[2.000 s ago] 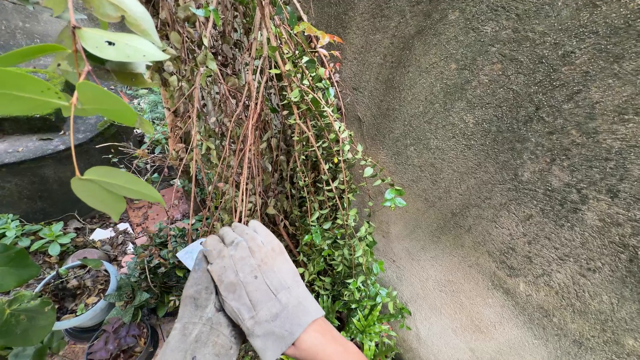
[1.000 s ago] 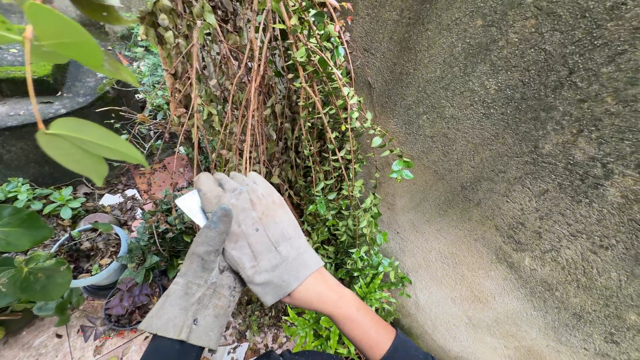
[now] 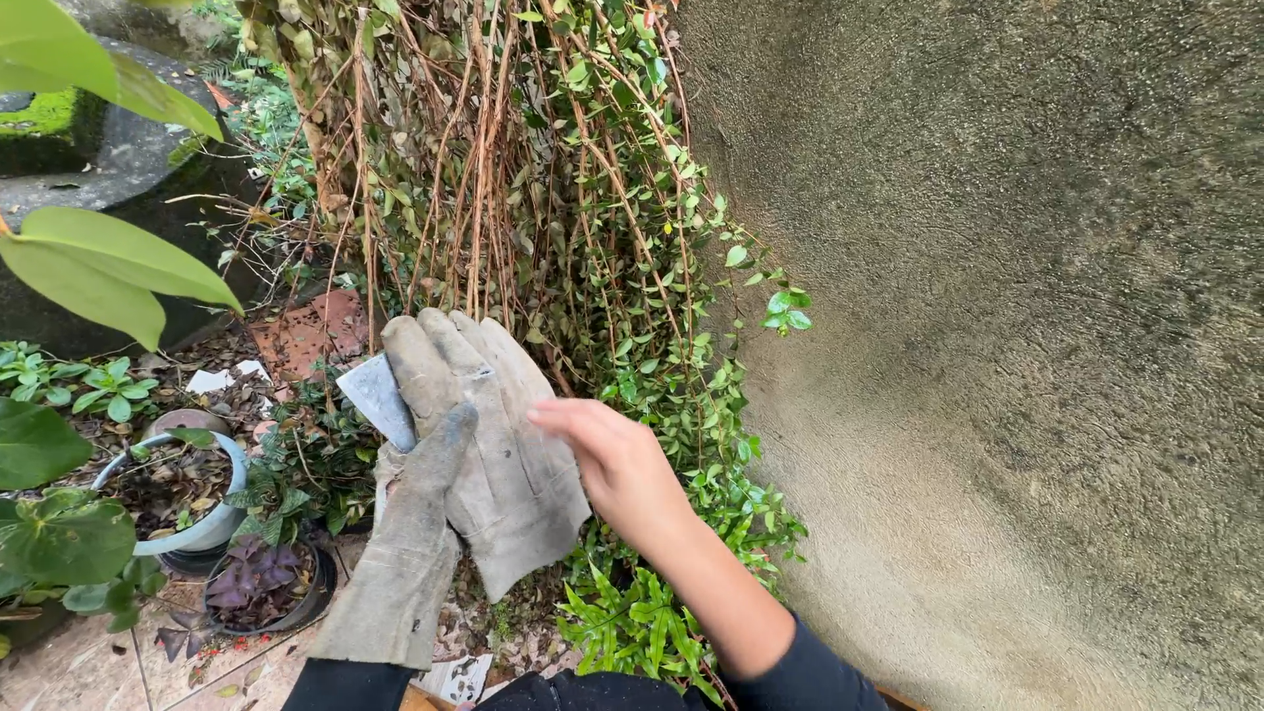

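My left hand (image 3: 410, 533) wears a stained grey leather work glove and is closed on a second, empty glove (image 3: 494, 444), its thumb lying across it. A flat grey metal blade (image 3: 378, 400) sticks out at the left between the gloves; its handle is hidden. My right hand (image 3: 617, 464) is bare, just right of the empty glove, with its fingers partly extended, slightly blurred and holding nothing. Hanging vine stems (image 3: 484, 197) with dry and green leaves are directly behind the gloves.
A rough weathered wall (image 3: 987, 346) rises on the right. At the lower left are a round light-blue pot (image 3: 212, 533) and a black pot (image 3: 321, 588) with a purple-leaved plant. Broad green leaves (image 3: 128, 252) hang close at the left. A tiled floor (image 3: 79, 667) lies below.
My right hand was inside the glove in both earlier frames; it is now out and bare. The emptied glove stays in my left hand.
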